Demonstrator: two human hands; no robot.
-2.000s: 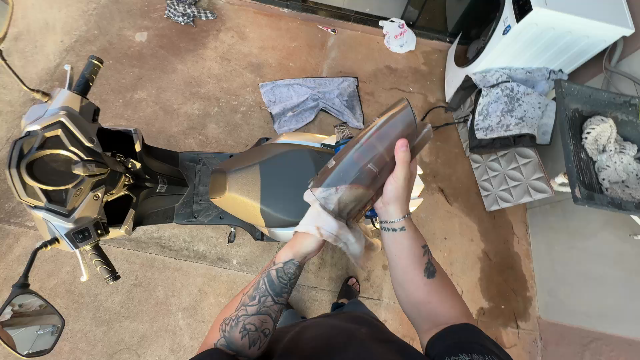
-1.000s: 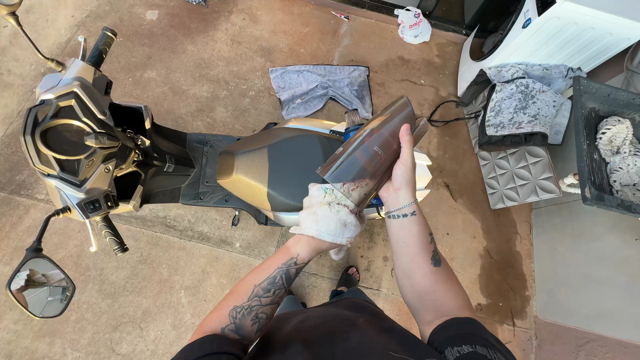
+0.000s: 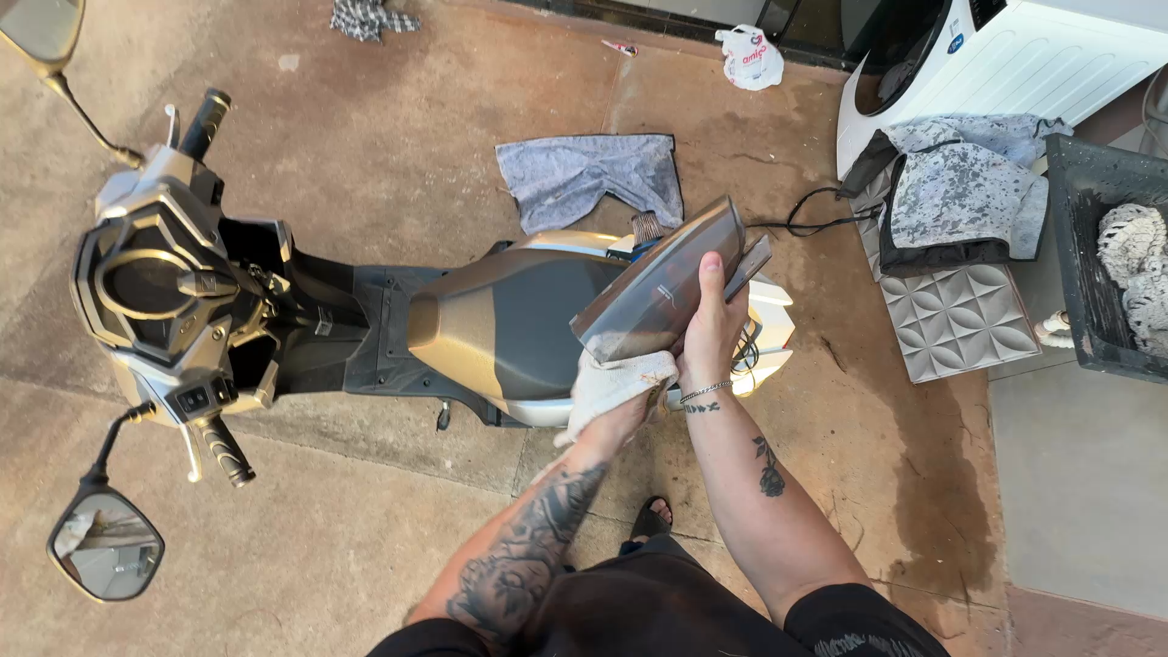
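My right hand [image 3: 716, 328] grips a curved, translucent smoke-coloured plastic panel [image 3: 662, 287] by its right side, thumb on top. Beneath the panel's lower left end, my left hand [image 3: 630, 415] holds a white cloth [image 3: 616, 392] against it; the cloth covers most of the fingers. Both hands are above the rear of a scooter, whose black and tan seat [image 3: 520, 324] shows to the left of the panel. Part of the scooter's white tail [image 3: 771, 338] appears beyond my right wrist.
The scooter's handlebar grip [image 3: 224, 452] and mirror [image 3: 107, 545] stand at left. A grey cloth [image 3: 593, 178] lies on the floor behind the seat. At right are a white washing machine [image 3: 1031, 68], a textured panel [image 3: 958, 319] and a black crate [image 3: 1086, 338] holding a knitted item. A plastic bag [image 3: 750, 57] lies farther back.
My left hand and the white cloth have moved from the panel's lower left face to beneath its lower end. My right hand keeps its hold on the panel.
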